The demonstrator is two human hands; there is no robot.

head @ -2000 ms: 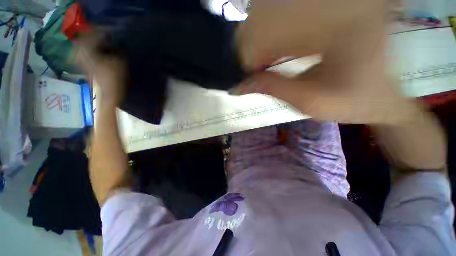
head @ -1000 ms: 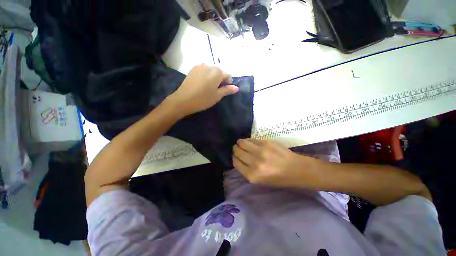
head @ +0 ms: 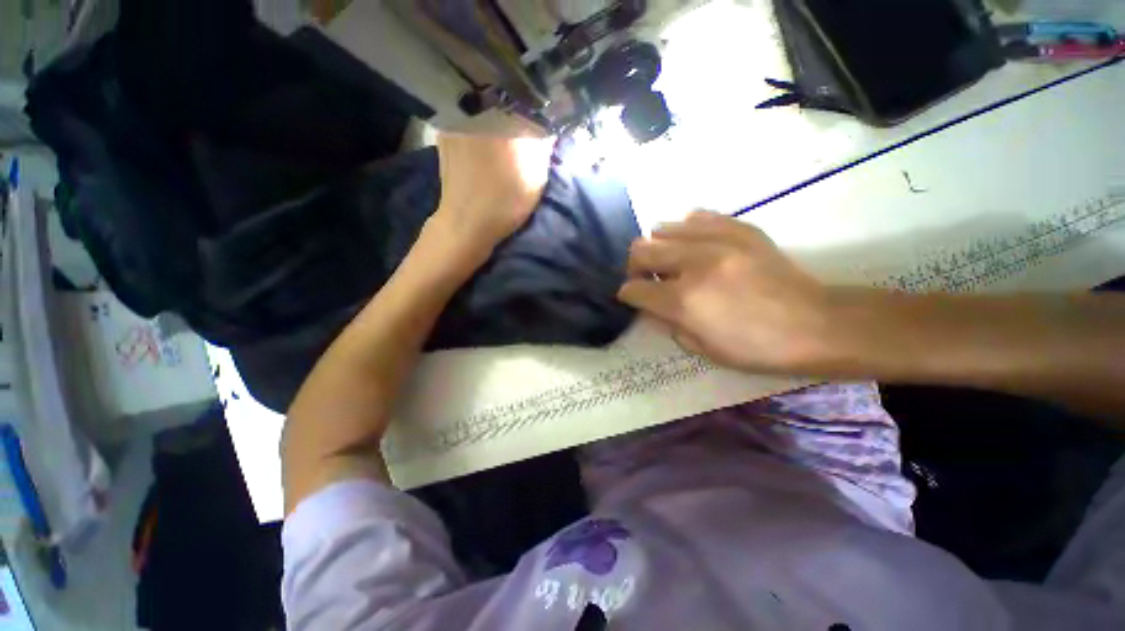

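Observation:
A large black garment (head: 309,234) covers the left of the white table. Its hem end (head: 598,228) lies at the lit spot under the sewing machine head (head: 555,86). My left hand (head: 494,185) presses on the cloth beside the needle area; its fingertips are lost in the glare. My right hand (head: 722,290) pinches the hem edge at its right side, near the front. The needle and presser foot are hard to tell apart in the bright light.
A phone in an open black case (head: 894,56) lies right of the machine head, with pink and blue tools (head: 1067,40) beyond it. A black pointed tool (head: 790,94) is beside the case. A white box (head: 142,351) and dark cloth (head: 204,530) are at left.
The hem end has moved up from the table's front to the machine head. My left hand has moved up with it; my right hand has moved up and right, still on the edge.

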